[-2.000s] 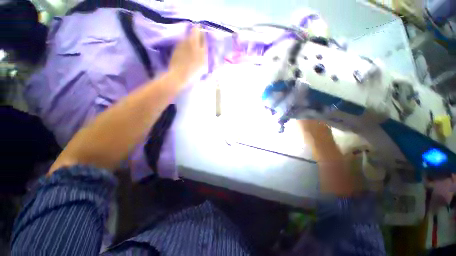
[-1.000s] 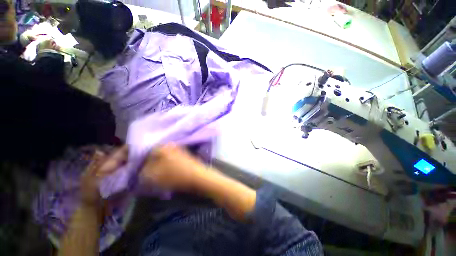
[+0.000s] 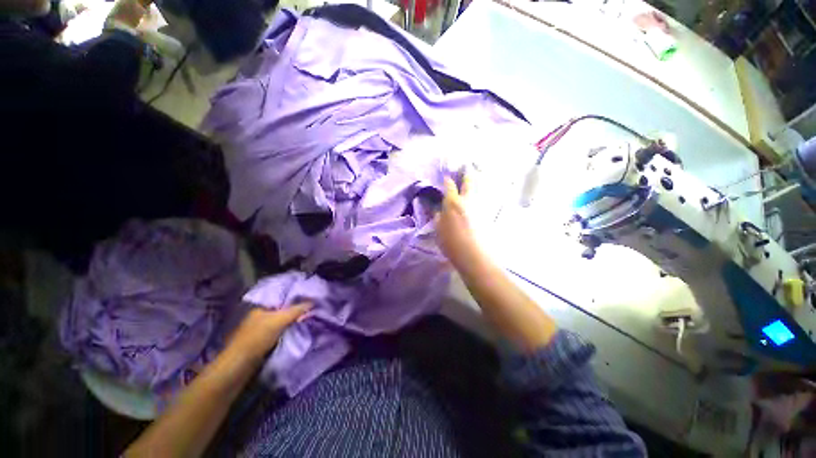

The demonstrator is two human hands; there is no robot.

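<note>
A large crumpled light purple garment bundle (image 3: pixel 349 98) with black bands lies left of the sewing machine and hangs over the table's front edge. My left hand (image 3: pixel 268 329) grips a bunched purple fold at the near end, low in front of me. My right hand (image 3: pixel 454 219) is on the right side of the bundle, fingers raised beside a dark opening in the cloth. Glare hides part of its fingertips, so I cannot tell whether it grips the cloth.
The white and blue sewing machine head (image 3: pixel 662 210) stands at right, with a glowing blue control panel (image 3: pixel 777 333). A round container (image 3: pixel 125 398) of purple pieces (image 3: pixel 152 304) is at lower left. A person in dark clothes (image 3: pixel 80 134) is at upper left.
My hands have moved apart: the right from the lower left to the bundle's right side, the left slightly right. The cloth is now spread wider. The view has shifted left.
</note>
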